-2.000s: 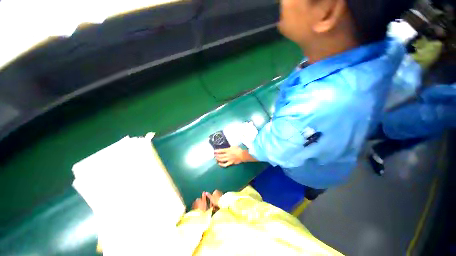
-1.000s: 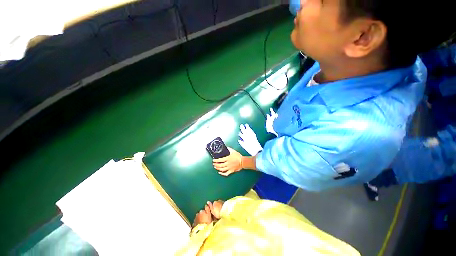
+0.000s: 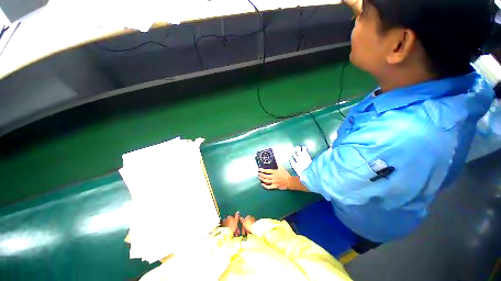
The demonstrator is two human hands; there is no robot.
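My left hand point(image 3: 230, 223) and my right hand point(image 3: 247, 223) rest close together at the bench edge, small in the picture, below yellow sleeves. I see no thing in them, but their inner sides are hidden. The uneven stack of white paper sheets point(image 3: 167, 197) lies on the green bench point(image 3: 241, 193) just left of my hands, with a yellow-brown layer along its right edge. A dark smartphone point(image 3: 266, 158) with a round ring on its back lies ahead to the right, under a co-worker's hand.
A co-worker in a blue smock point(image 3: 384, 148) stands at the right, one hand raised toward the white shelf point(image 3: 181, 12). A white glove point(image 3: 300, 159) lies beside the phone. Black cables point(image 3: 262, 88) hang from the shelf to the bench. A blue stool point(image 3: 324, 222) is under the bench edge.
The view has turned, so the paper stack, phone and co-worker appear further right. The co-worker's other hand now shows raised at the shelf. My hands remain together at the bench edge.
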